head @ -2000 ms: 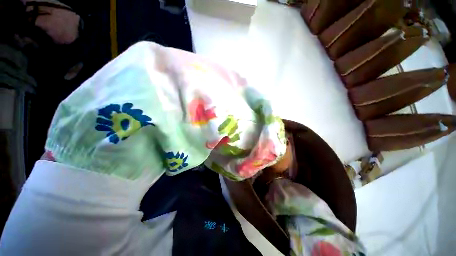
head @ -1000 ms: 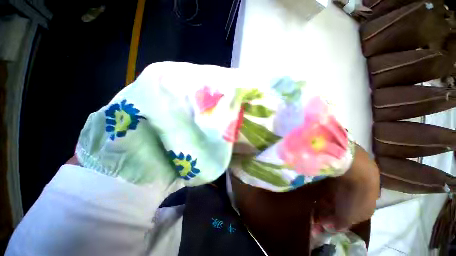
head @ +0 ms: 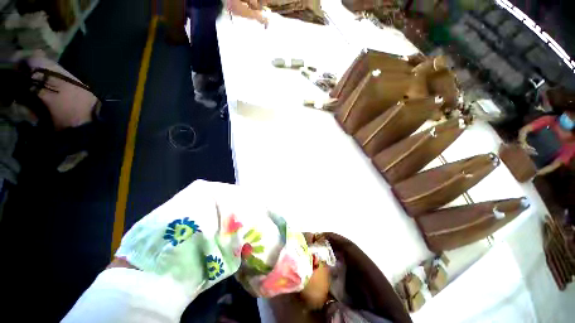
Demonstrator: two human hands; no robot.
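Observation:
A brown handbag (head: 373, 277) with an open mouth is at the bottom centre, cut off by the lower edge. My left hand (head: 317, 289) is at its mouth, under a flowered sleeve cover. The fingers are hidden, so its grip cannot be told. A small crumpled whitish piece (head: 323, 252) shows beside the hand at the bag's rim. Greyish material shows inside the mouth; whether it is lining or paper is unclear. My right hand is not visible.
A row of brown bags (head: 457, 224) stands on the white table (head: 302, 170). Small tan bundles (head: 413, 290) lie near a white sheet stack (head: 485, 293). Flat brown bags (head: 560, 252) are at right. A masked person (head: 558, 135) is across the table; another person's hand (head: 249, 9) is at the top.
The view has swung up and out, showing more of the table and hall. My left arm and the bag now sit lower in the picture. The right flowered sleeve is no longer clearly seen.

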